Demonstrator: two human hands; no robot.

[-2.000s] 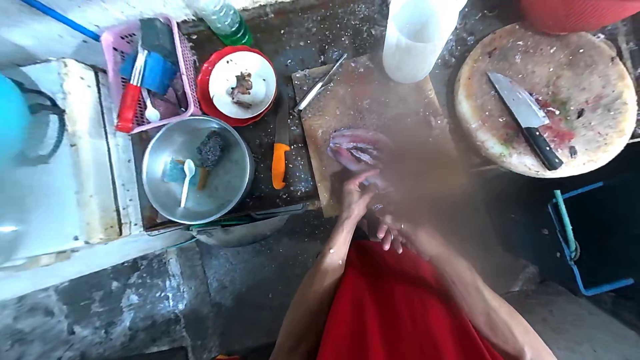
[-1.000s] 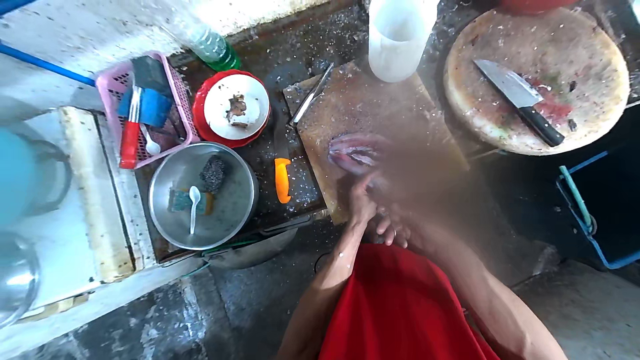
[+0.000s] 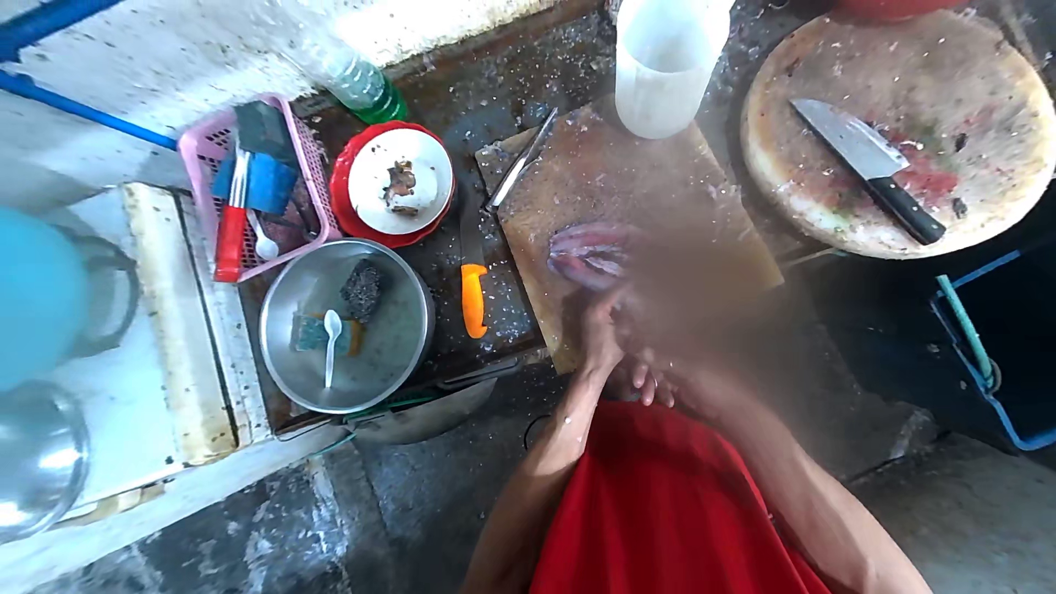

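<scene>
An opened, pinkish piece of fish or meat (image 3: pixel 590 252) lies on a worn square cutting board (image 3: pixel 627 181); its right side is lost in a brown blur. Against its near edge is my left hand (image 3: pixel 604 330), fingers partly hidden by the blur. My right hand (image 3: pixel 656 379) is beside it at the board's near edge, some fingers visible and curled, the rest blurred. Whether either hand grips something cannot be made out. A slim metal blade (image 3: pixel 524 161) rests on the board's far left corner, and an orange-handled knife (image 3: pixel 473 301) lies left of the board.
A round chopping block (image 3: pixel 874 58) with a black-handled knife (image 3: pixel 903 206) stands at right. Behind the board is a white plastic jug (image 3: pixel 664 91). At left are a metal basin (image 3: pixel 274 363), a pink basket (image 3: pixel 194 157), a red plate (image 3: pixel 342 198) and a green-bottomed bottle (image 3: pixel 375 95).
</scene>
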